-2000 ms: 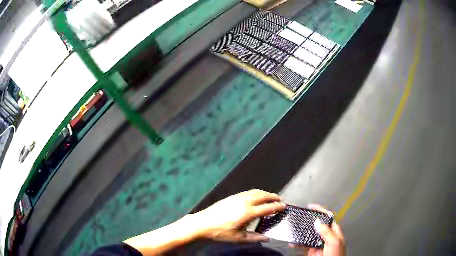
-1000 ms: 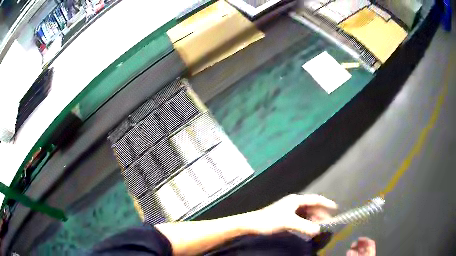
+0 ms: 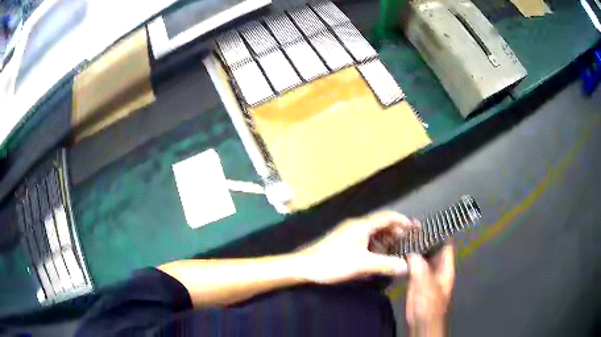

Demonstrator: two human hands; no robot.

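A small circuit board (image 3: 443,225) is held over the floor, beyond the bench's front edge. It is seen nearly edge-on, with a row of whitish ridges showing. My left hand (image 3: 359,247) grips its left end between thumb and fingers. My right hand (image 3: 429,280) is below it, with fingertips against its lower side. The fingers behind the board are hidden, and the hands are slightly blurred.
The right-hand board stack (image 3: 300,49) has a brown cardboard sheet (image 3: 336,138) on it. A white card (image 3: 203,187) lies left of it, then the left-hand board stack (image 3: 54,243). A grey metal box (image 3: 464,56) stands at right. Another cardboard sheet (image 3: 112,89) lies behind.
The view has swung right along the bench, so the stacks appear further left and the metal box shows. My right hand, apart from the board a second ago, is now at it.
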